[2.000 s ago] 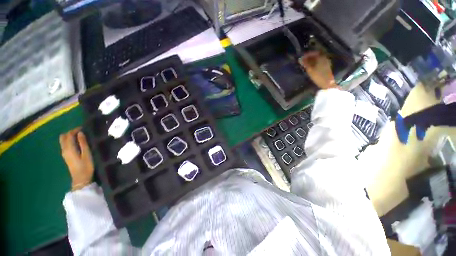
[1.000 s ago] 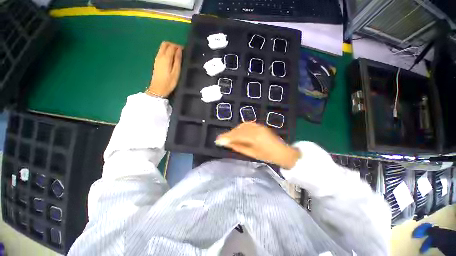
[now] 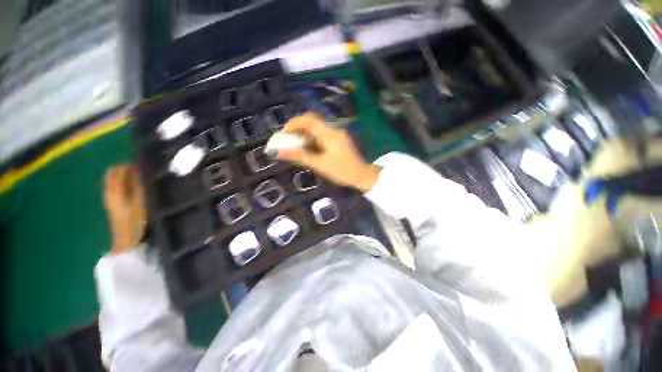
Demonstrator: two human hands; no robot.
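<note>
A black foam tray [image 3: 190,269] lies tilted in view in front of me. Pale-rimmed smartwatch units [image 3: 269,194] sit in several pockets; three bright ones [image 3: 283,229] are in the row nearest me. Two white holders [image 3: 186,159] are in the left column, with dark pockets below them. My right hand [image 3: 323,151] is over the tray's right middle, pinching a white holder [image 3: 282,142] between thumb and fingers. My left hand [image 3: 125,207] rests at the tray's left edge and holds nothing visible. Motion blur hides fine detail.
The open dark test box [image 3: 435,149] is at right, with a thin cable [image 3: 438,73] hanging in. A mouse pad [image 3: 327,94] is behind the tray, a keyboard [image 3: 232,43] farther back, a white blister tray [image 3: 58,87] at upper left. Striped bags [image 3: 541,163] are at right.
The view has turned. My right hand has moved from the near row up over the tray and now holds a white holder. The left column shows two holders instead of three. The near row has more units.
</note>
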